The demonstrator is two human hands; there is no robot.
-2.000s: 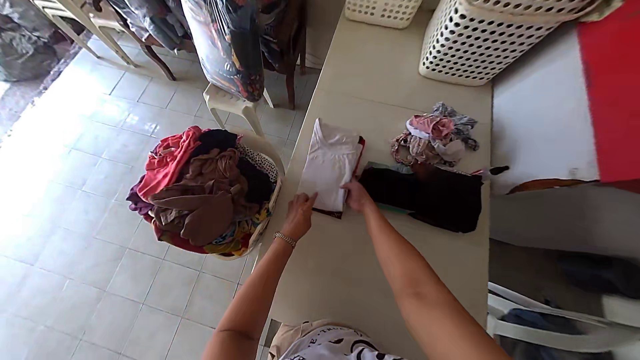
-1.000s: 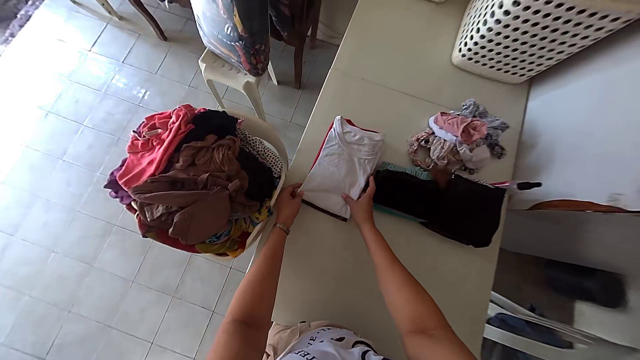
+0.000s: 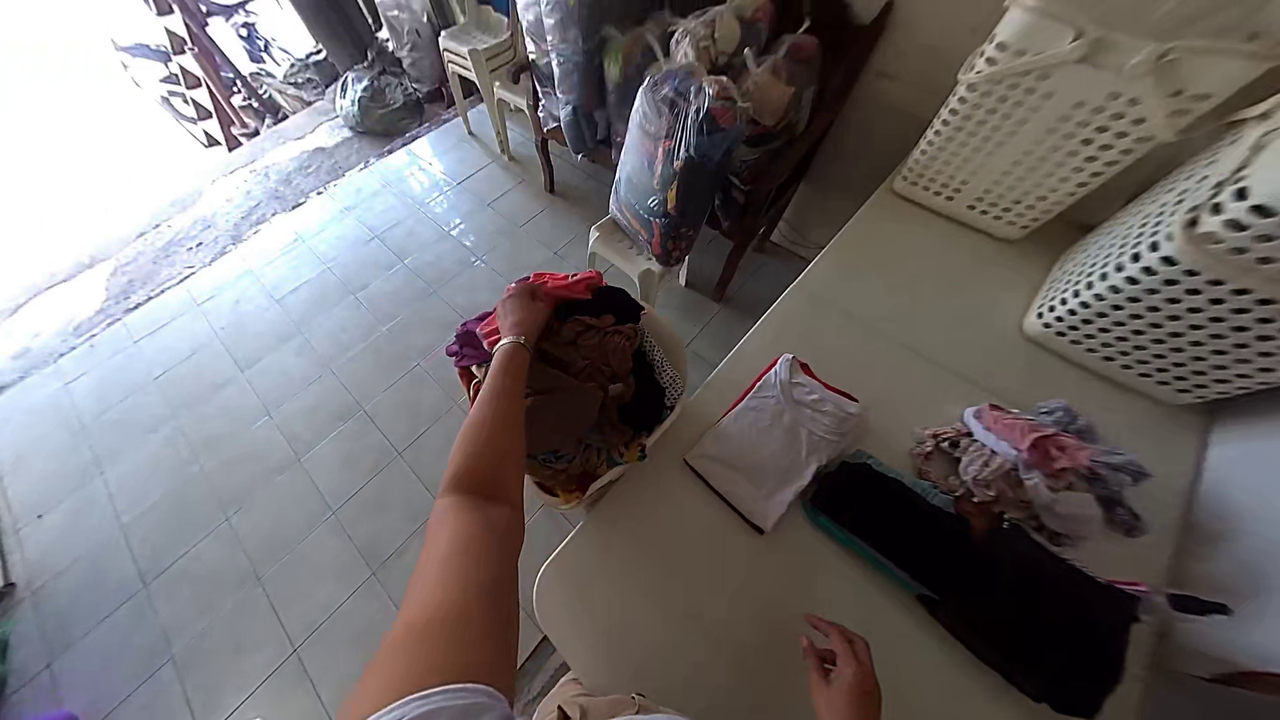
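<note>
My left hand (image 3: 523, 310) is on the red garment (image 3: 565, 286) at the top of a heap of clothes; its fingers are partly hidden, so the grip is unclear. The heap, with a brown garment (image 3: 590, 350) in it, fills a round white basket (image 3: 668, 365) beside the table. My right hand (image 3: 840, 665) hovers empty over the near part of the table (image 3: 680, 600), fingers apart. A folded white shirt (image 3: 780, 440) lies on the table over something red. Right of it are folded black clothes (image 3: 1000, 580) with teal cloth under them, and a crumpled pink and grey pile (image 3: 1050, 460).
Two perforated white plastic baskets (image 3: 1040, 110) (image 3: 1170, 270) stand at the table's far right. Beyond the clothes basket, a filled clear plastic bag (image 3: 670, 165) sits on a white plastic stool (image 3: 630, 262). More bags and chairs are behind, over a tiled floor (image 3: 260, 440).
My left hand has left the white shirt and moved to the heap in the basket. My right hand has let go of the shirt and come back toward me. The view has swung left and up.
</note>
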